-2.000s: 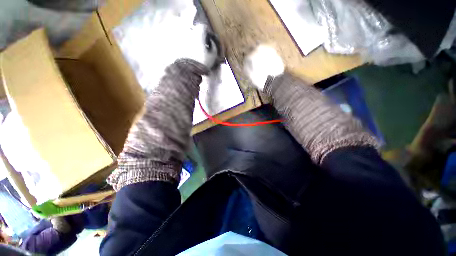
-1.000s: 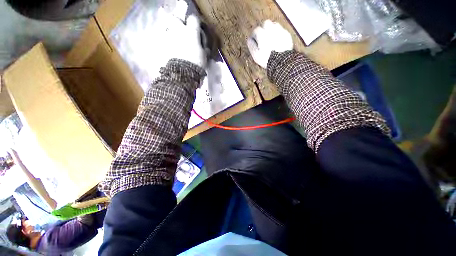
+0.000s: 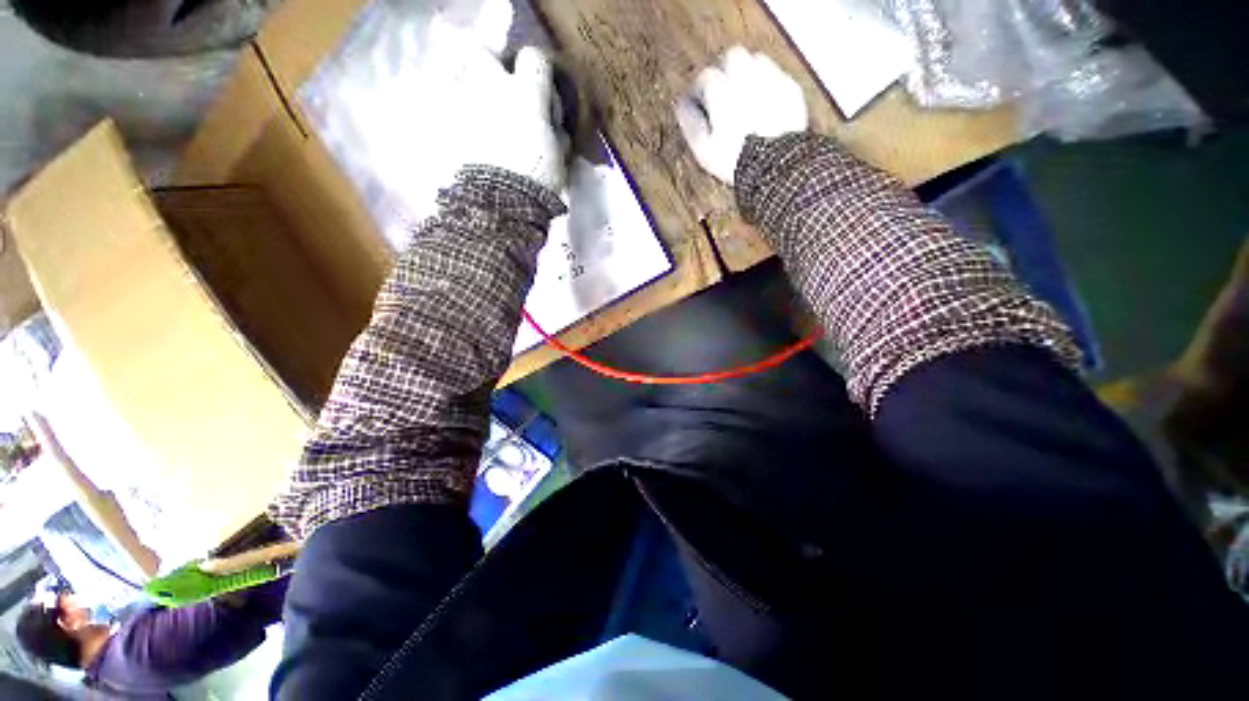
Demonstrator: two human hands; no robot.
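The bright metal panel (image 3: 599, 249) lies on the bench, with grey smudges near its lower right corner. My left hand (image 3: 510, 117), in a white glove, is on the panel, closed over a dark compact tool (image 3: 563, 106) that shows only at the hand's right side. The tool's underside is hidden. My right hand (image 3: 747, 110), also in a white glove, rests on the bare wood right of the panel with fingers curled; its palm is hidden. A red-orange hose (image 3: 667, 378) curves over my lap between the two forearms.
A large open cardboard carton (image 3: 158, 342) stands left of the panel, a green-handled thing (image 3: 212, 583) below it. A narrow plate (image 3: 849, 58) and clear plastic film (image 3: 1007, 69) lie at the right. Blue bins (image 3: 1027, 253) are below the bench. A person (image 3: 178, 641) is at lower left.
My right hand has sharpened from a blur and moved slightly right since the first frame. My left hand stays over the tool on the panel. The hose hangs a little lower.
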